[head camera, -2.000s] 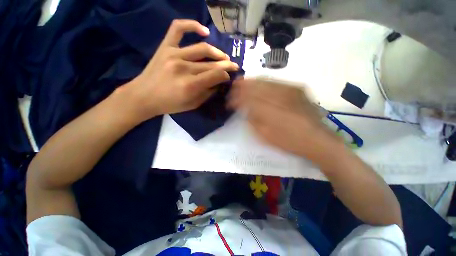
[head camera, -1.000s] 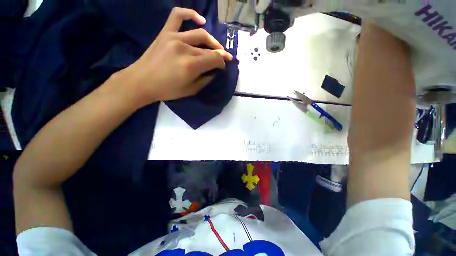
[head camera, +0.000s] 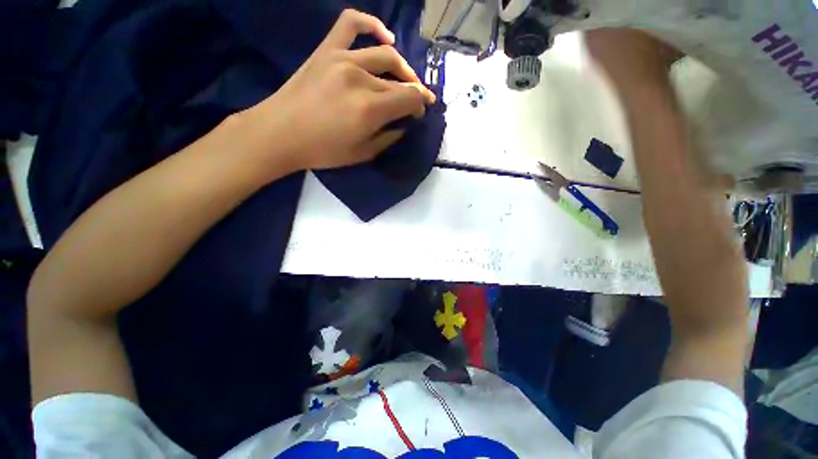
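The dark navy garment cloth (head camera: 224, 54) is heaped at the left and hangs over the table's front edge. A pointed corner of it (head camera: 368, 193) lies on the white table. My left hand (head camera: 359, 103) presses and pinches the cloth, fingertips just in front of the presser foot (head camera: 434, 67). The cloth's edge runs under the foot. My right forearm reaches under the sewing machine head (head camera: 753, 81); my right hand (head camera: 619, 45) is blurred and mostly hidden behind the machine, so its fingers do not show.
Thread snips (head camera: 583, 202) with blue and green handles lie on the white table (head camera: 395, 251), right of the cloth. A small dark scrap (head camera: 604, 158) lies behind them. A ridged dark knob (head camera: 524, 72) hangs right of the foot. Metal parts (head camera: 762, 220) stand at the far right.
My right hand has left the cloth, moved right and gone behind the machine head, shifting slightly left most recently. My left hand still holds the cloth near the foot. The view has shifted.
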